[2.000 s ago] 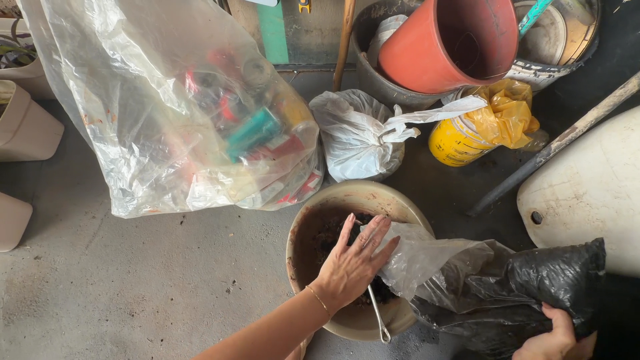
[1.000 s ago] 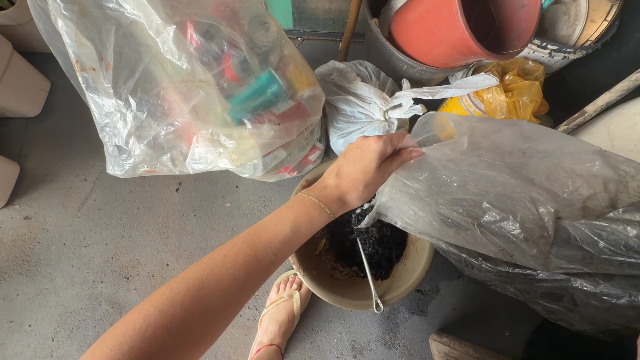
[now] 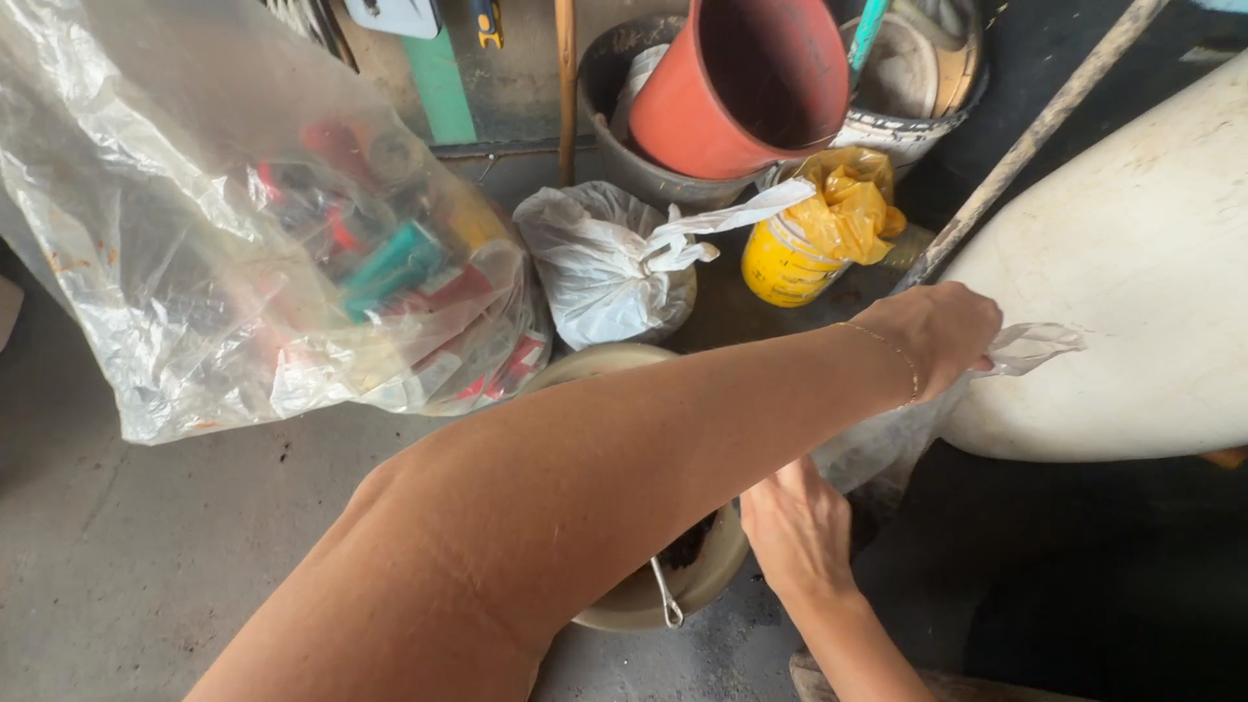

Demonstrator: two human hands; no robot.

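Observation:
My left hand (image 3: 944,336) reaches across to the right and grips the gathered rim of a translucent plastic bag (image 3: 882,448). Below my left forearm, my right hand (image 3: 799,526) is against the lower part of the same bag; its fingertips are hidden, so its grip is unclear. A beige plastic pot (image 3: 721,575) stands on the floor, mostly covered by my left arm. Dark soil (image 3: 688,546) shows inside it, and the metal handle of a tool (image 3: 666,595) leans over its near rim.
A large clear bag of colourful items (image 3: 322,273) stands left. Behind the pot are a knotted white bag (image 3: 619,273), a yellow can (image 3: 792,261) and a red bucket (image 3: 682,107) in a dark one. A wooden pole (image 3: 1033,146) leans beside a big white container (image 3: 1121,273).
My left hand has moved right, away from above the pot, with the bag's rim. The bag, spread wide a second ago, now hangs narrow. My right hand has come into view beside the pot.

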